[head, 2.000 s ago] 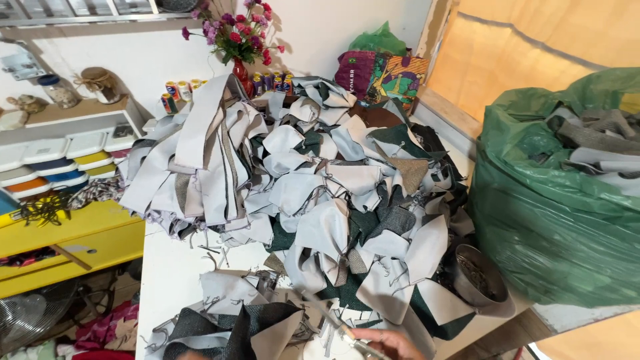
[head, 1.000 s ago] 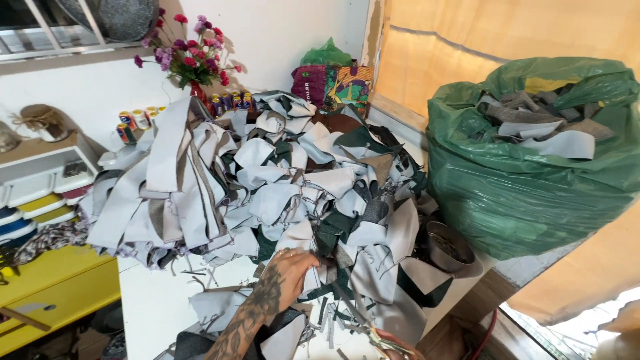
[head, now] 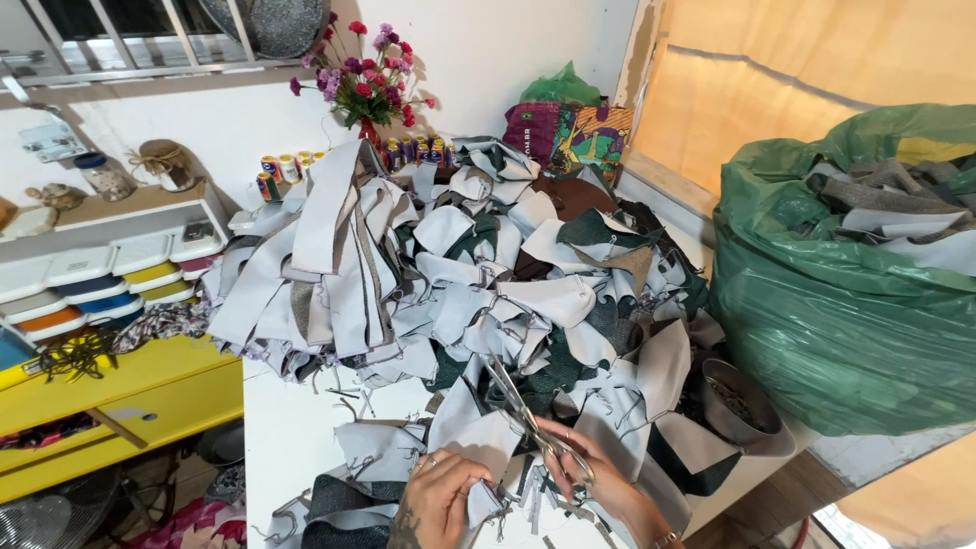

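My left hand (head: pixel 446 488), ringed and tattooed at the wrist, pinches a light grey fabric piece (head: pixel 483 503) with loose threads at its edge. To its right, my right hand (head: pixel 591 473) holds metal scissors (head: pixel 534 423) by the handles, their blades pointing up and away over the heap. The blades look nearly closed. Around and beyond both hands lies a large heap of fabric pieces (head: pixel 526 297), pale on one side and dark green, grey or brown on the other. Long strips (head: pixel 335 229) are stacked at its left. Narrow offcuts (head: pixel 534 496) lie between my hands on the white table (head: pixel 282 427).
A green plastic bag (head: pixel 831 335) full of scraps stands at the right, beside a dark bowl (head: pixel 736 404). A flower vase (head: pixel 369 131), thread spools (head: pixel 267 185) and a printed bag (head: pixel 568 141) are behind the heap. Left is a yellow cabinet (head: pixel 175 389).
My left hand, reaching into the heap one second ago, is now nearer the table's front with a fabric piece in it. The scissors have come into clear view in my right hand.
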